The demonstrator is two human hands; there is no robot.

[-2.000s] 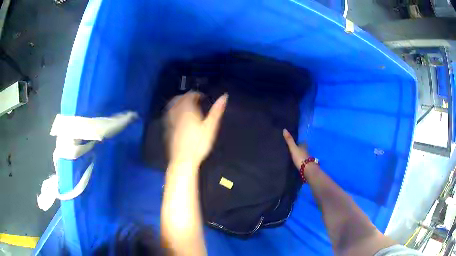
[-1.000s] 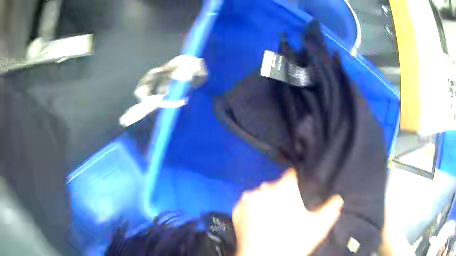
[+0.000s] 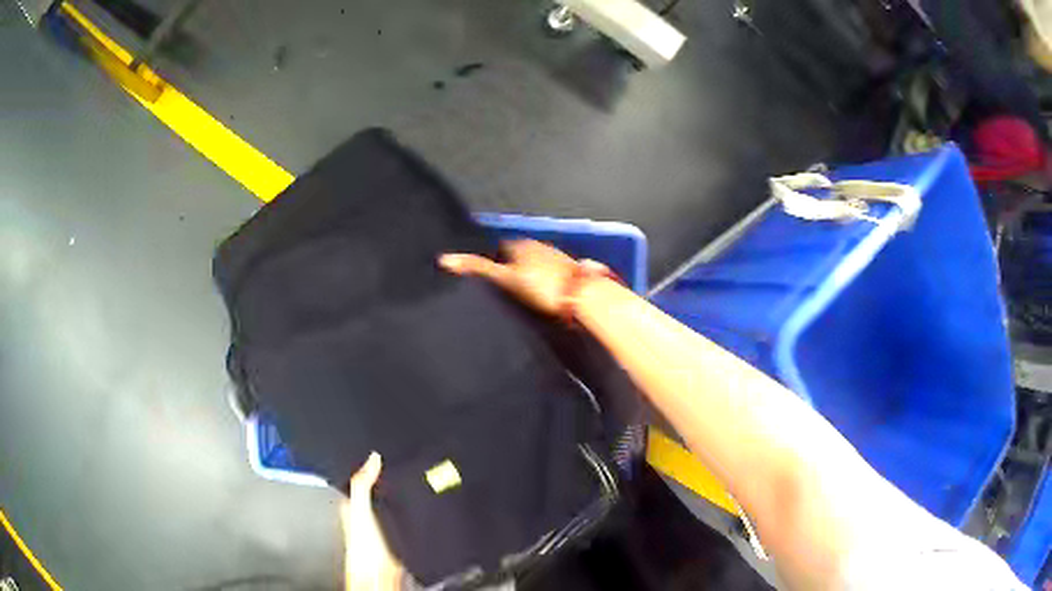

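Observation:
A black fabric bag piece (image 3: 392, 346) lies over the top of a smaller blue bin (image 3: 623, 240), whose rim shows at the upper right and lower left. It has a small yellowish label (image 3: 443, 476) and pale edging at its near end. My right hand (image 3: 525, 275) rests on its upper right side, thumb and fingers spread, with a red bracelet at the wrist. My left hand (image 3: 367, 525) holds its near left edge, thumb on top. The left fingers are hidden below the fabric, so their grip shows only in part.
A large blue bin (image 3: 911, 346) with a white strip (image 3: 840, 202) tied on its rim stands at the right. A yellow line (image 3: 208, 133) crosses the grey floor. A pale wheeled base (image 3: 629, 29) is at the top. Dark and red items are at the upper right.
The black piece has come out of the large blue bin and is now over the smaller bin. The view has turned, so the large bin is now at the right.

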